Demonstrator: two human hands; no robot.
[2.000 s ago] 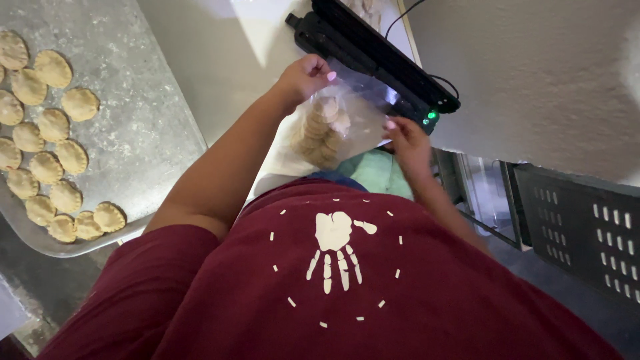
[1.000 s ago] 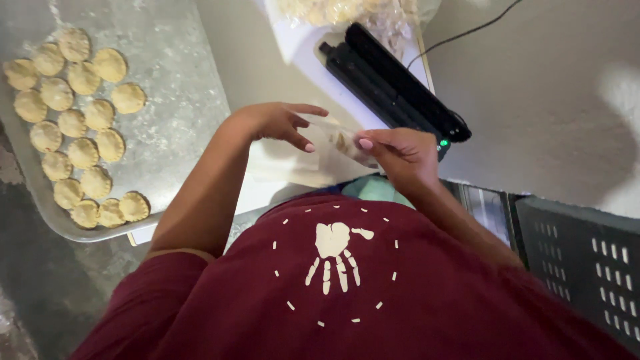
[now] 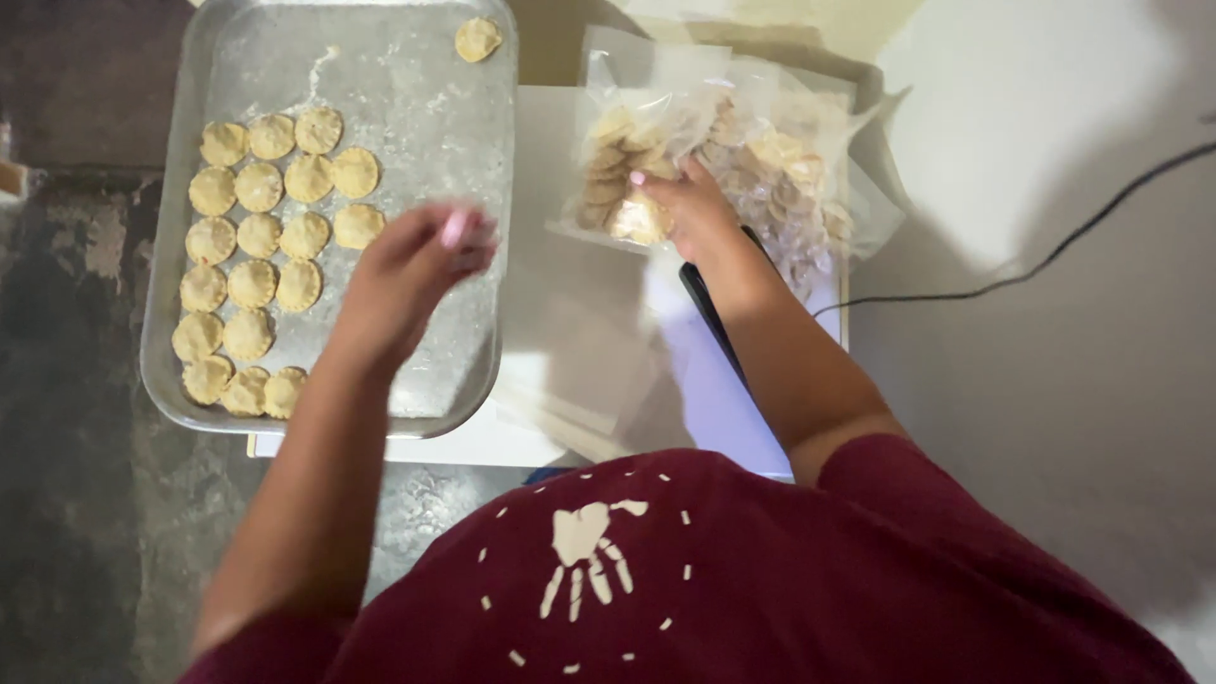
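My right hand (image 3: 698, 209) is at a clear plastic bag (image 3: 613, 176) of round filled dough pieces, its thumb over the bag and its fingers at the bag's right side. This bag lies against several more clear bags of dough pieces (image 3: 788, 180). Over the right part of a metal tray (image 3: 437, 313), my left hand (image 3: 432, 252) is raised with curled fingers; blur hides whether it holds anything. Rows of round crimped dough pieces (image 3: 258, 187) lie on the tray's left half, and a single piece (image 3: 478, 40) sits at its top right corner.
A black bag sealer (image 3: 714, 318) lies mostly hidden under my right forearm. Its black cord (image 3: 969, 296) runs off to the right. Tray and bags rest on a pale table (image 3: 541, 313), with dark floor (image 3: 76, 399) to the left and a pale wall (image 3: 1026, 380) to the right.
Both hands were together by the sealer; now they are apart, the left over the tray and the right at the bags. The view has shifted, showing more of the tray and the bags.
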